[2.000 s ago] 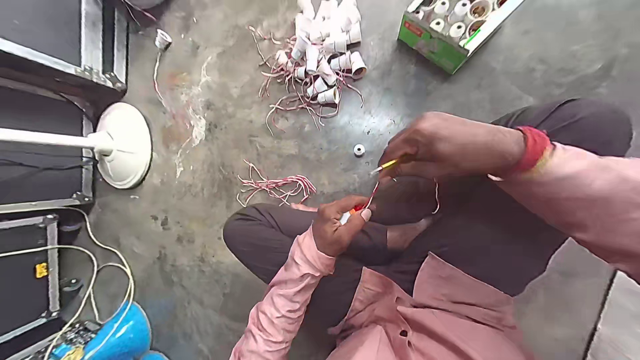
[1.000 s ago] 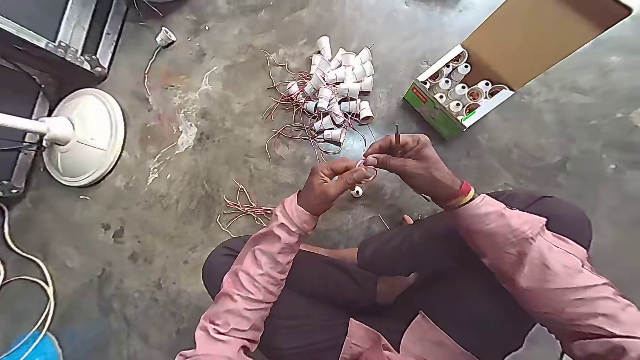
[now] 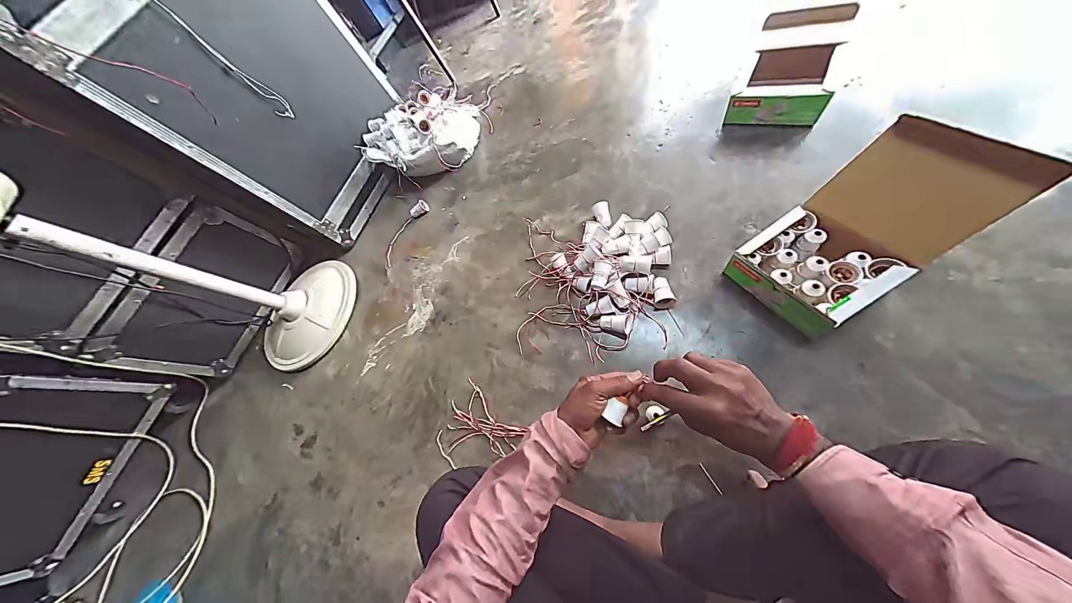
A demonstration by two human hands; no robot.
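My left hand (image 3: 596,404) is closed around a small white bulb holder (image 3: 615,411) with an orange part at its top. Thumb and forefinger of my right hand (image 3: 722,402) meet at the top of the holder, where a thin wire seems to be; the grip there is partly hidden. A thin yellow tool (image 3: 657,421), perhaps a screwdriver, shows under my right hand, beside a small white round cap (image 3: 654,411). Ahead lies a heap of white bulb holders (image 3: 620,268) with red-and-white twisted wires. Loose twisted wires (image 3: 481,423) lie left of my left hand.
An open green carton (image 3: 779,297) of white holder parts stands at the right, with another green carton (image 3: 775,110) beyond. A full white bag (image 3: 452,146), a single wired holder (image 3: 419,208), a white round stand base (image 3: 322,314), black cases (image 3: 251,92) and pale cable (image 3: 201,469) are at the left.
The view has swung up and now takes in the bag and second carton. Two seconds ago the yellow tool was held up in my right hand; now it points low beneath that hand.
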